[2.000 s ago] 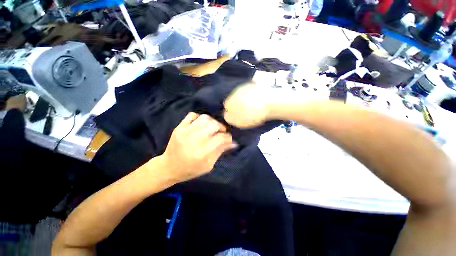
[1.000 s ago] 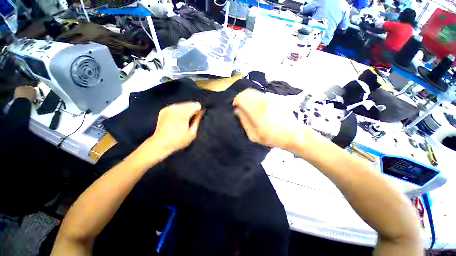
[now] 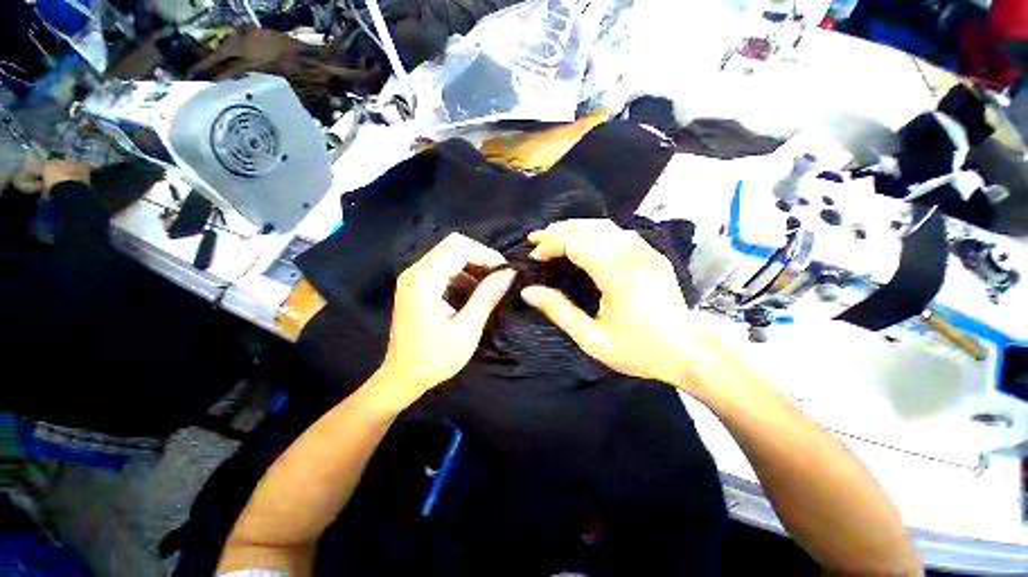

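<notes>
A black garment (image 3: 564, 423) lies over the table edge and my lap, with fine ribbed folds in its middle. My left hand (image 3: 448, 310) pinches a small fold of the black cloth between thumb and fingers. My right hand (image 3: 609, 295) is just to the right of it, thumb and fingers curled around the same cloth, fingertips close to the left ones. The cloth edge between the fingertips is too dark to make out.
A grey motor housing with a round grille (image 3: 246, 141) stands at the left. A white sewing machine head (image 3: 789, 231) is at the right, with a black strip (image 3: 907, 276) hanging over it. Brown cardboard (image 3: 541, 144) and a clear plastic bag (image 3: 496, 73) lie behind. Another person's hand (image 3: 65, 172) shows far left.
My hands came from apart on the cloth to close together, both on one bunched spot. The ribbed folds now show between and below them. The view has shifted toward the right.
</notes>
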